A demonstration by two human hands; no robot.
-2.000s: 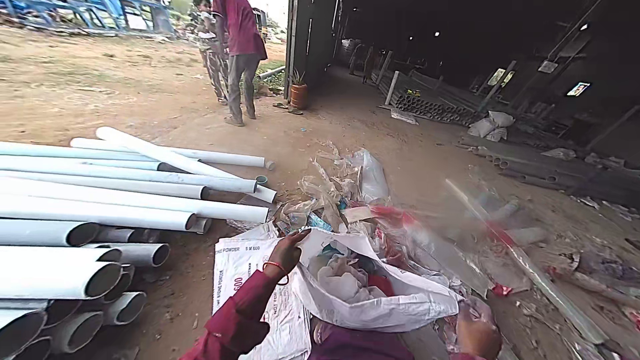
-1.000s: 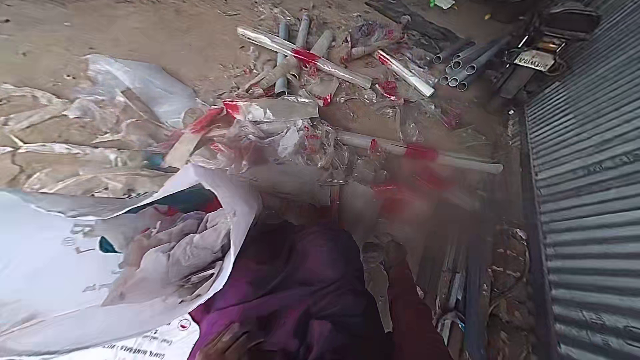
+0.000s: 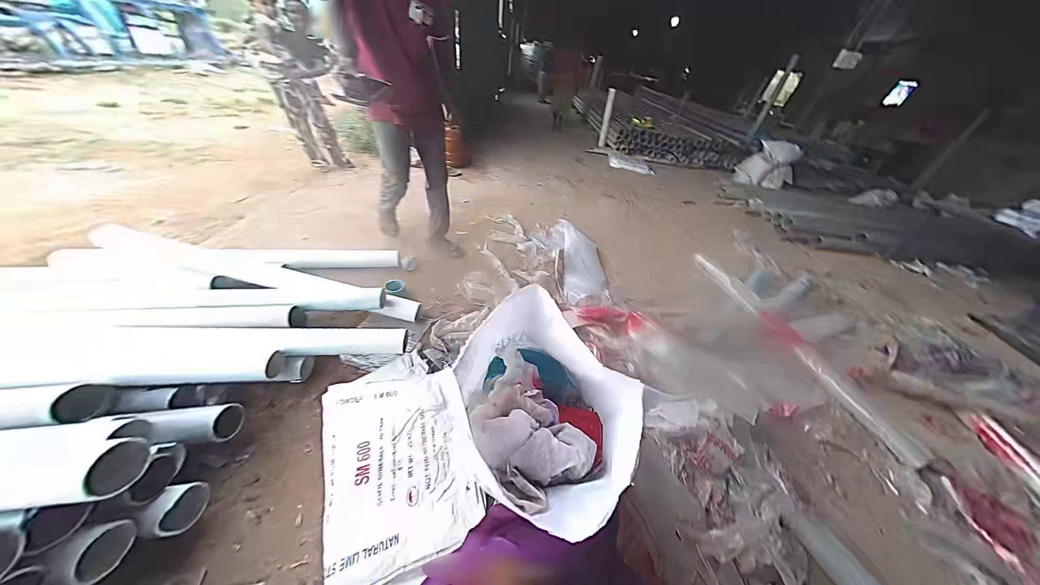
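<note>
An upright white woven sack (image 3: 621, 406) stands wide at the mouth in the lower middle. Inside it lie crumpled pale plastic film (image 3: 536, 439) and something red (image 3: 581, 431), with a teal patch behind them. A flat white printed sack (image 3: 398, 479) rests on the ground to its left. Purple cloth (image 3: 512, 544) shows at the bottom edge, just below the two sacks, with a blurred patch on it that I cannot make out. Neither of my hands can be made out in the present view.
White plastic pipes (image 3: 203, 357) are stacked at the left. Plastic wrapping scraps (image 3: 715, 487) and a long wrapped tube (image 3: 821, 366) litter the ground at right. A person in a maroon shirt (image 3: 406, 81) is ahead, near a camouflage-clad person (image 3: 305, 97). More pipes (image 3: 674, 142) lie in the shed.
My left hand was at the sack's rim two seconds ago and is out of view now. The view swung right and back. The person in maroon appears nearer, and the sack's mouth stands more upright.
</note>
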